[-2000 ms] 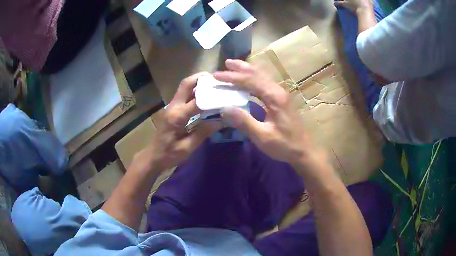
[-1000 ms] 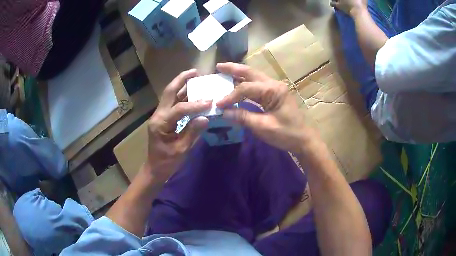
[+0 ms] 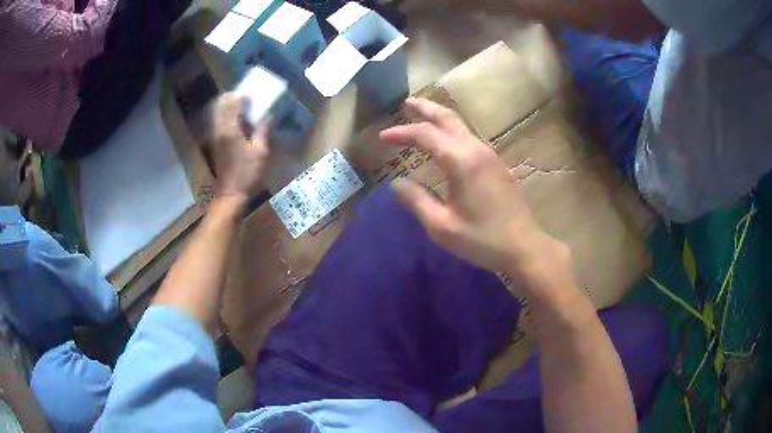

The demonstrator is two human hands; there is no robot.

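Observation:
My left hand (image 3: 239, 152) holds a closed retail carton (image 3: 263, 91) by its near left side, its white top showing; hand and carton are a little blurred. The carton is just in front of the standing cartons; I cannot tell if it touches the cardboard. My right hand (image 3: 461, 182) is empty above the cardboard, its fingers apart. An open carton (image 3: 381, 80) stands at the top centre with its white flaps spread and a dark inside. A carton with a flat white top (image 3: 289, 25) stands left of it, and another (image 3: 237, 32) further left.
Flattened brown cardboard (image 3: 576, 228) spreads before me, with a shipping label (image 3: 317, 193) near my knee. A white sheet (image 3: 135, 186) lies at left on cardboard. Other people sit at left, top left and right. Thin yellow-green strands (image 3: 707, 313) lie on the green floor at right.
The closed carton has moved from between both hands forward and left in my left hand. My right hand has let go and opened. The shipping label is now uncovered. The person at right has shifted an arm.

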